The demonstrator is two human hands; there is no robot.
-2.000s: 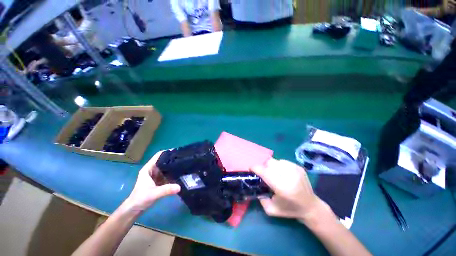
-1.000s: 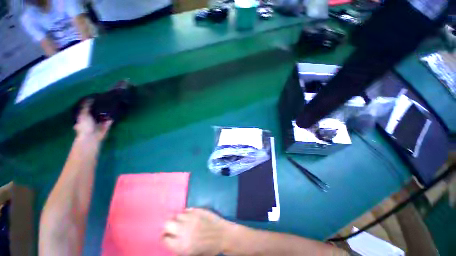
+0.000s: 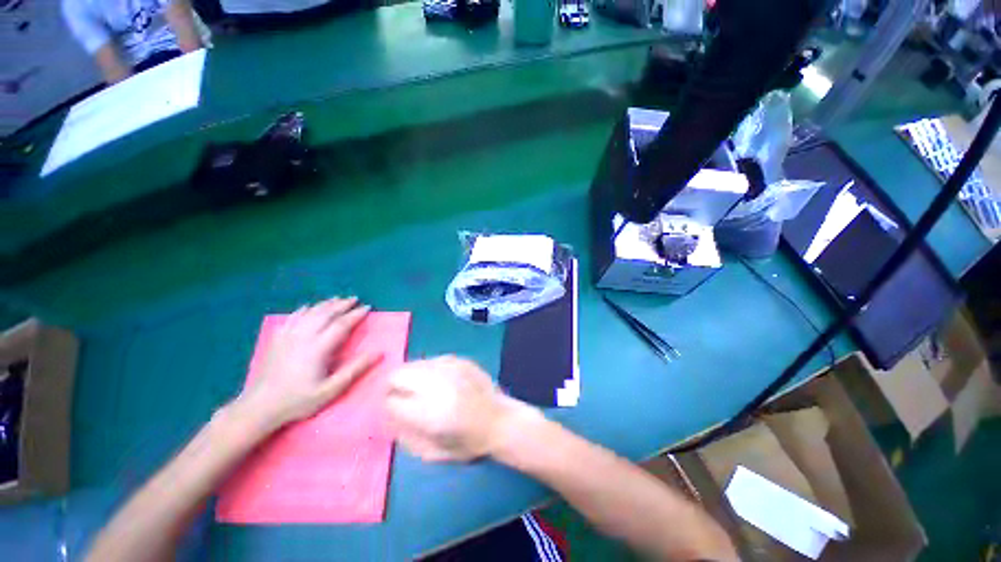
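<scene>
My left hand (image 3: 305,368) lies flat on the upper part of the pink-red foam mat (image 3: 318,472), fingers spread, holding nothing visible. My right hand (image 3: 445,408) is blurred at the mat's right edge with its fingers curled; whether it holds something small cannot be told. The black device unit (image 3: 255,165) stands on the far green surface at the upper left, away from both hands. Right of the mat, a clear plastic bag (image 3: 507,280) with a white label lies on the top of the black adhesive sticker sheet (image 3: 538,357). The black tweezers (image 3: 642,329) lie further right.
The screw feeder (image 3: 661,258) stands right of centre, behind a hanging black screwdriver (image 3: 724,99). A black tray (image 3: 878,285) is beyond it. An open cardboard box (image 3: 878,494) is at lower right, a divided carton (image 3: 49,423) at left. A person's arms (image 3: 181,27) show at upper left.
The device unit has left my hands and now stands on the far surface. My left hand has come back onto the mat. My right hand has moved off the unit to the mat's edge.
</scene>
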